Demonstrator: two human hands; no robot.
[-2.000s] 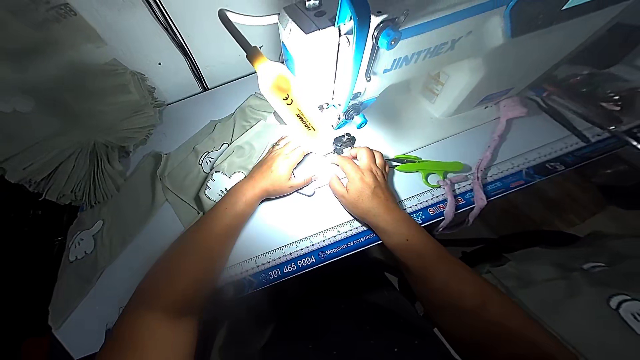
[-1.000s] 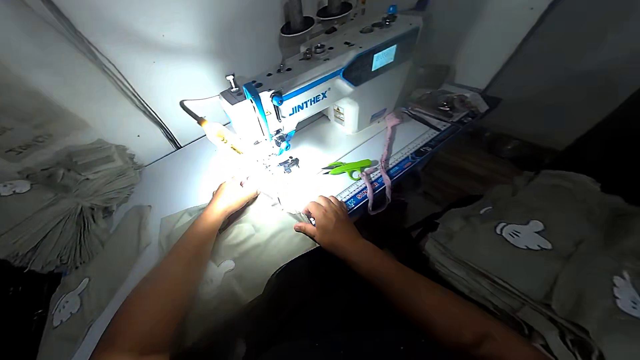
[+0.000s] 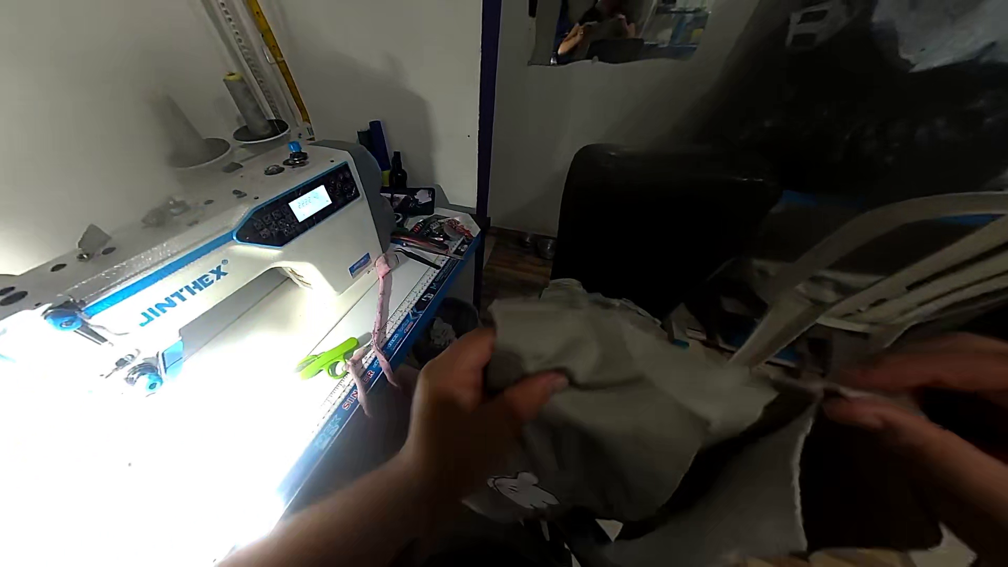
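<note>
A grey-green fabric piece (image 3: 614, 394) is stretched between my hands, off the right side of the sewing table. My left hand (image 3: 472, 394) grips its left part, thumb on top of the cloth. At the right, my right hand (image 3: 890, 394), blurred by motion, pinches the fabric's edge between its fingers. A white cartoon-glove print (image 3: 524, 490) shows on cloth below my left hand. The white Jinthex sewing machine (image 3: 260, 244) stands at the left under a bright light. Green-handled thread snips (image 3: 327, 361) lie on the table beside a pink fabric strip (image 3: 381, 307).
A measuring tape strip (image 3: 409, 303) runs along the table's edge. Small tools (image 3: 433, 236) lie at its far corner. Thread cones (image 3: 248, 106) stand behind the machine. Beyond my hands are a black chair (image 3: 630, 220) and a pale plastic chair (image 3: 874, 244).
The view has swung far to the right. Both hands have left the area by the needle and now hold fabric beside the table.
</note>
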